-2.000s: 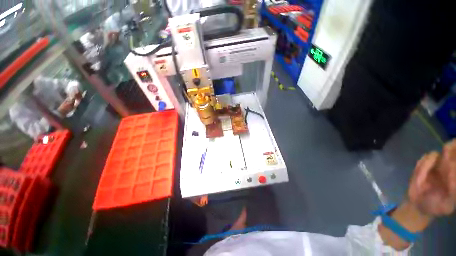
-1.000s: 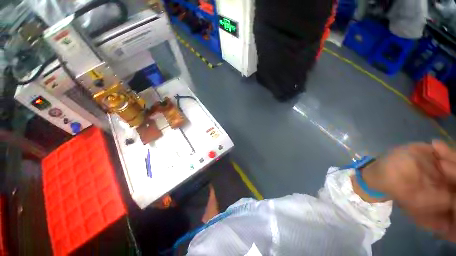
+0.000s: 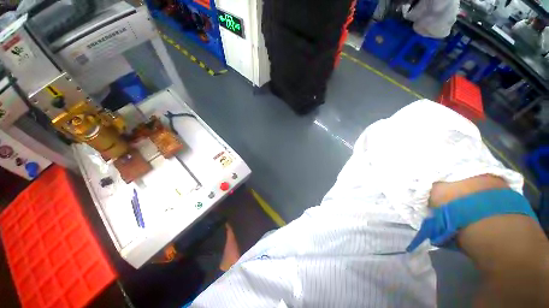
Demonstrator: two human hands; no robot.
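My right arm, in a white striped sleeve, reaches across the right side with a blue strap (image 3: 487, 212) around the wrist. My right hand (image 3: 514, 261) is cut off by the lower right edge; only skin just past the strap shows, and no fingers are visible. My left hand is not seen. The white press machine (image 3: 162, 225) stands at the left with its gold-brass head (image 3: 96, 132) over copper-brown fixture blocks (image 3: 133, 165). No unit can be made out in the fixture.
An orange-red blister tray (image 3: 54, 240) lies left of the machine. A blue-purple stick (image 3: 138, 207) and dark pliers (image 3: 174, 120) lie on its base. A black-covered column (image 3: 301, 54), blue stools (image 3: 415, 54), a red crate (image 3: 462, 97) and a person in white (image 3: 433, 18) are farther off.
The view has turned right, so the machine and tray sit farther left. The right arm is nearer and larger, and its hand has passed mostly out of the picture.
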